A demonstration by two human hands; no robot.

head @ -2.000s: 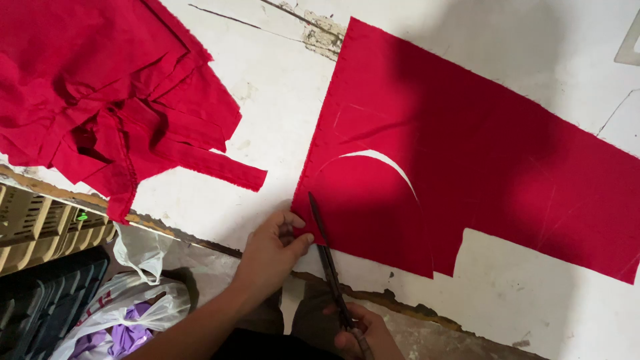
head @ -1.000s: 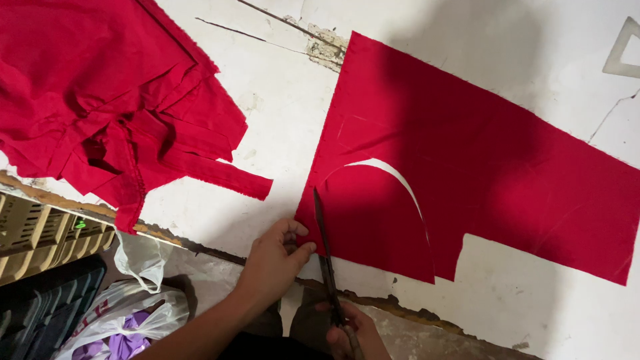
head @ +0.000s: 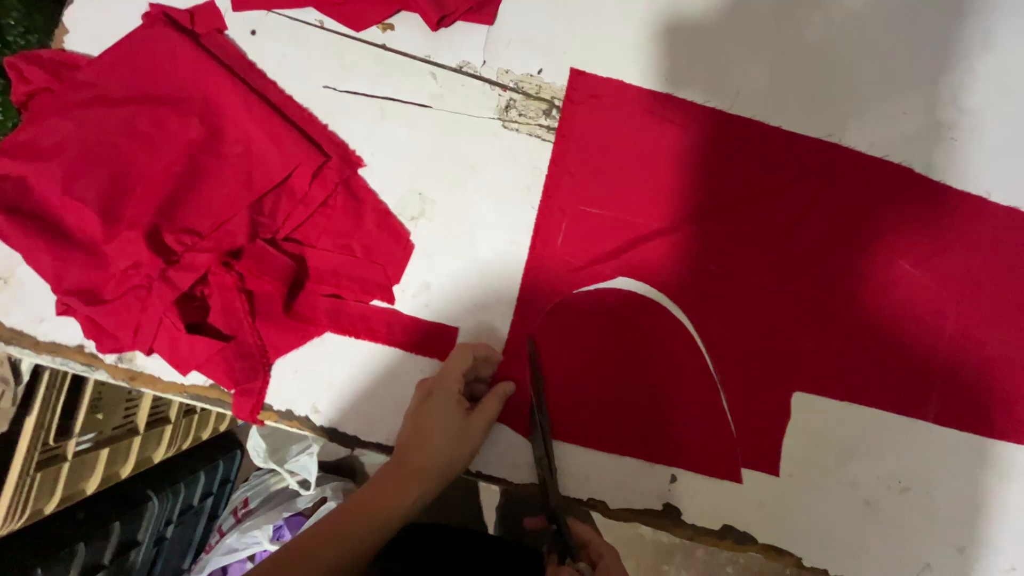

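A large piece of red fabric [head: 768, 264] lies flat on the white table, with a curved cut that shows the table through it and faint chalk lines. My left hand [head: 456, 408] pinches the fabric's left edge near its lower corner. In my right hand [head: 580, 552], at the bottom of the view, are the handles of dark metal scissors [head: 544, 432]. Their blades lie along the fabric's lower left part, to the right of my left hand, tips pointing away from me; they look nearly closed. The right hand is partly cut off by the frame.
A crumpled heap of red fabric [head: 184, 192] lies on the left of the white table [head: 448, 192], and more red cloth [head: 432, 10] at the top. Below the worn table edge are a beige plastic crate [head: 120, 424], a dark crate [head: 136, 512] and a plastic bag [head: 272, 496] with purple contents.
The view has shifted, bringing more red cloth into sight at the top. Both hands and the scissors stay in about the same place at the fabric's lower left.
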